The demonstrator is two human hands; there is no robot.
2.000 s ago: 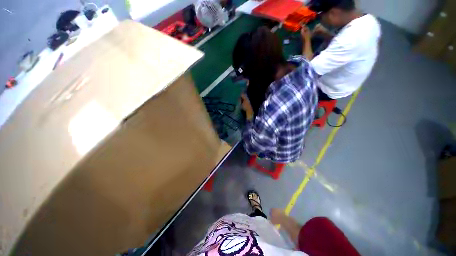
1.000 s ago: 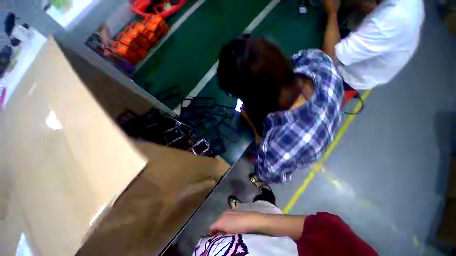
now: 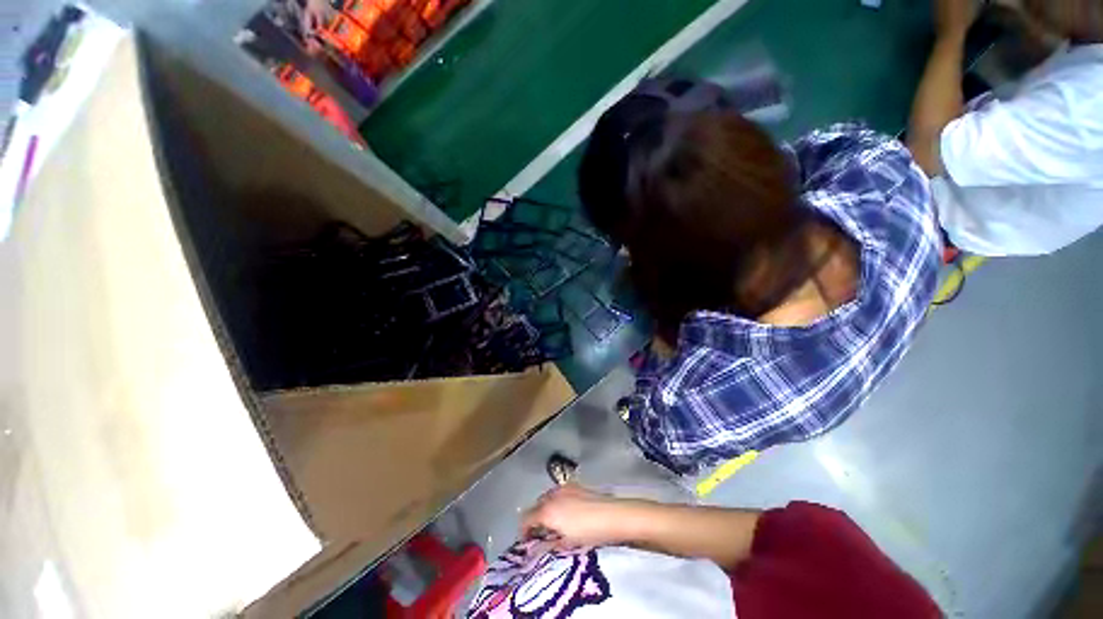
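Note:
A very large brown cardboard carton (image 3: 133,314) lies on its side at the left, its open end facing right. Thin black plastic frames (image 3: 450,294) lie tangled in its mouth and spill onto the green bench beside a seated worker in a plaid shirt. My right hand (image 3: 575,518) is low in the picture, in front of my printed shirt, away from the frames. Its fingers are bent downward and blurred; whether they hold anything does not show. My left hand is not in view.
The plaid-shirted worker (image 3: 798,351) sits close at the bench's near edge. Another worker in white (image 3: 1028,157) is beyond. Orange parts (image 3: 375,36) lie across the green bench (image 3: 532,85). A red stool (image 3: 442,580) stands below the carton.
The view has moved closer to the carton mouth, showing more of the frames inside. My right forearm has come into full view and my hand now rests lower front, fingers bent.

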